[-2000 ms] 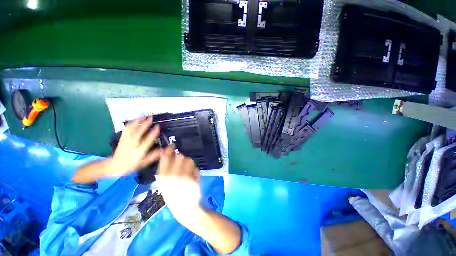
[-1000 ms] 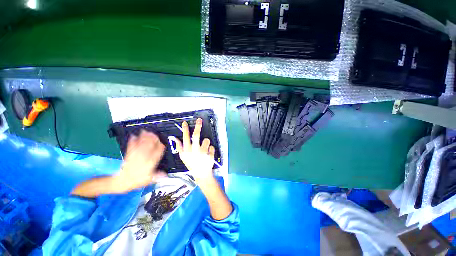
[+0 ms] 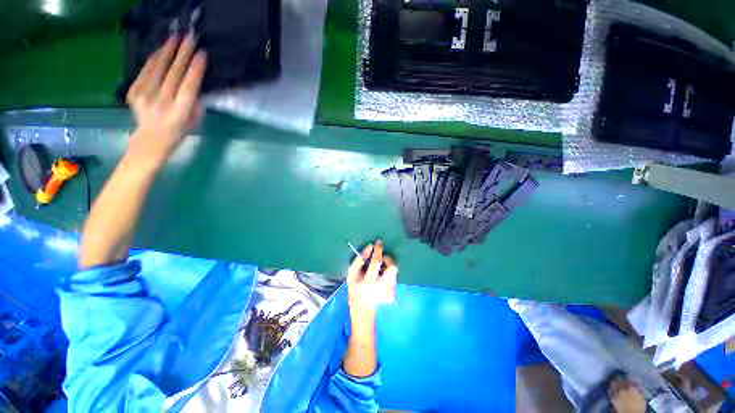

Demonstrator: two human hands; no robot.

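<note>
My left hand (image 3: pixel 168 101) reaches up to a black plastic housing (image 3: pixel 234 48) on the green conveyor belt. Its extended fingers lie over the housing near the pale centre brackets; I cannot tell how firmly they touch it. A translucent protective sheet (image 3: pixel 300 81) shows under that housing, which is cut off by the top edge. My right hand (image 3: pixel 373 278) is at the bench's front edge, holding a thin pale rod (image 3: pixel 353 248) that sticks out up and left. A fanned pile of black strips (image 3: pixel 439 193) lies right of it on the bench (image 3: pixel 266 202).
Two more housings (image 3: pixel 532 73) (image 3: pixel 657 97) lie on bubble sheets along the belt. An orange-handled tool (image 3: pixel 56 181) with a dark cord is far left. A grey bar (image 3: pixel 693 181) and stacked wrapped housings (image 3: pixel 685 282) are at right. Another person's sleeve (image 3: pixel 556 347) shows at lower right.
The housing and sheet have moved from the bench in front of me to the belt at upper left, with my left hand. My right hand has moved right. The belt housings have shifted right.
</note>
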